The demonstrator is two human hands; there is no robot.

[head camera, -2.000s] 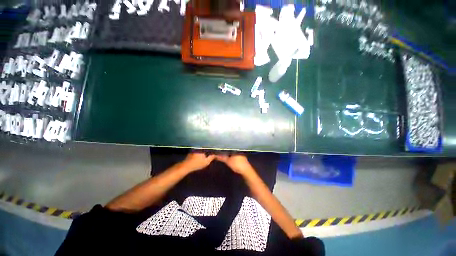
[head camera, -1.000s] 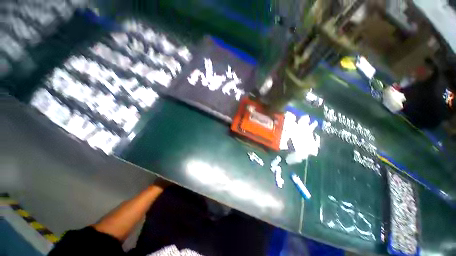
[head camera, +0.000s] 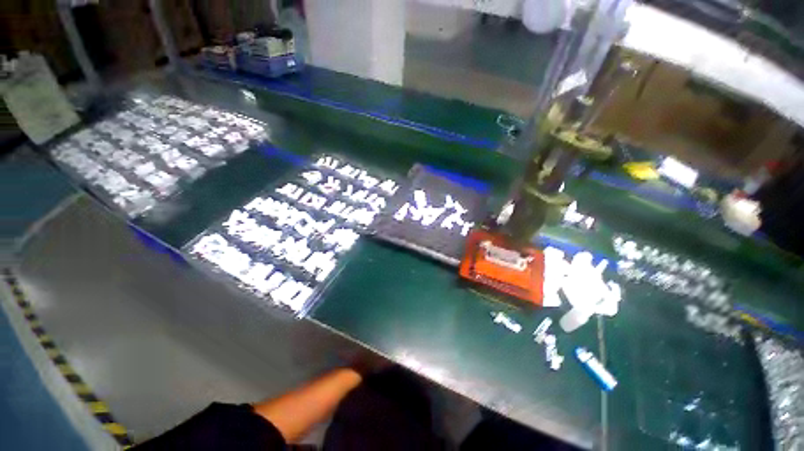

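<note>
The orange press fixture (head camera: 502, 269) sits on the dark-green bench with a silvery slot in its top, below the olive-green press column (head camera: 547, 189). Small white brackets (head camera: 547, 343) lie loose in front of it, and another small bracket (head camera: 506, 321) lies to their left. A blue-and-white squeeze bottle or tube (head camera: 596, 368) lies to the right of them. White gloves or cloth (head camera: 582, 282) lie against the fixture's right side. Only my left forearm shows, at the bench's front edge; its hand is hidden. My right hand is out of the picture.
A dark tray (head camera: 423, 231) with scattered white pieces stands left of the fixture. Trays of white parts in rows (head camera: 282, 233) lie further left, with more (head camera: 150, 158) beyond. A clear tray (head camera: 696, 388) and a parts bin (head camera: 785, 370) are at right.
The view has swung left and up, bringing more of the left bench and background into sight. Both hands showed together below the bench edge two seconds ago; now only the left forearm shows.
</note>
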